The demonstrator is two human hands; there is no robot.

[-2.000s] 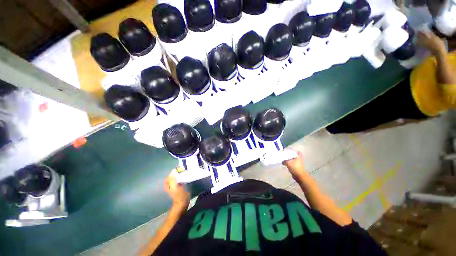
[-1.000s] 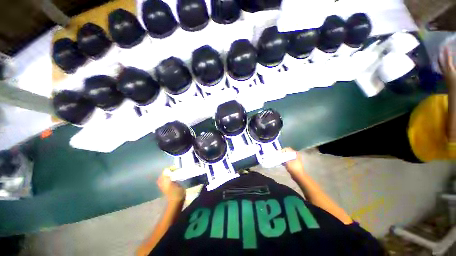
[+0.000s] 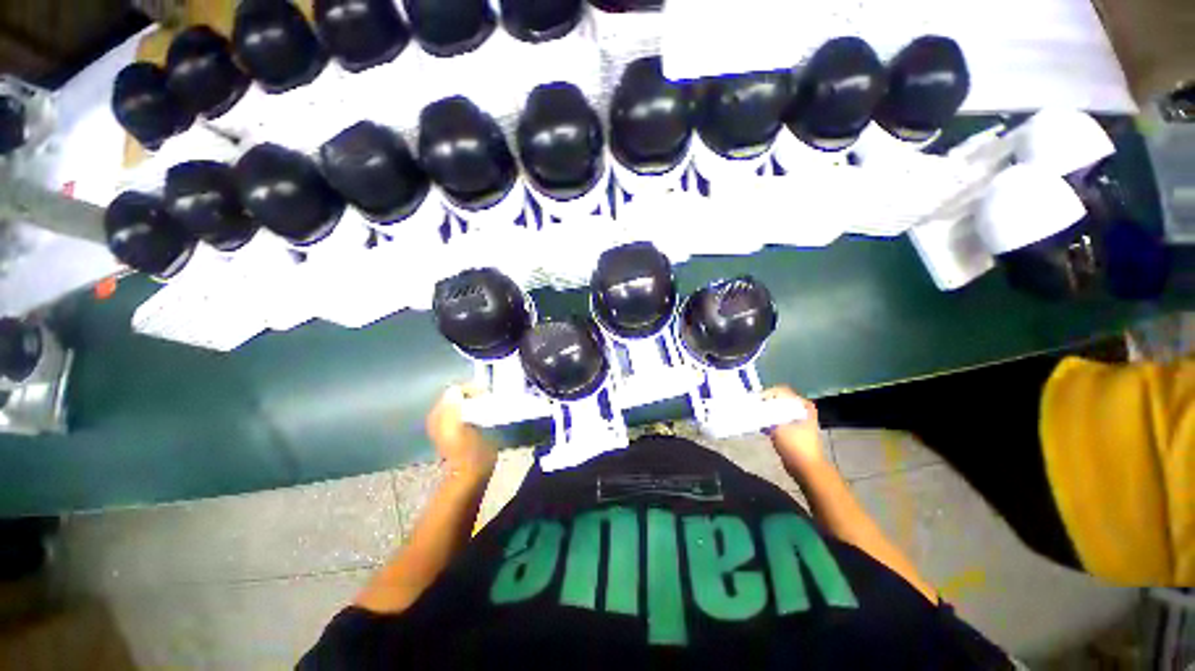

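Note:
Several dome camera units (image 3: 634,291) with glossy black balls and white brackets form a tight group in front of my body. My left hand (image 3: 459,426) grips the white bracket (image 3: 505,404) at the group's left end. My right hand (image 3: 792,422) grips the white bracket (image 3: 744,412) at its right end. The middle brackets point toward my shirt and I see no hand on them. My fingertips are partly hidden by the brackets. I cannot tell whether the group touches the bench.
Two long rows of dome camera units (image 3: 468,153) stand behind on the green bench mat (image 3: 315,413). White housings (image 3: 1030,210) lie at the right end. A person in a yellow sleeve (image 3: 1114,472) is at the right. More units (image 3: 29,374) sit at the far left.
The view has shifted along the bench to the right; the rows and far-left units sit further left in the picture. My hands still hold the same group. The person's forearm has left the view.

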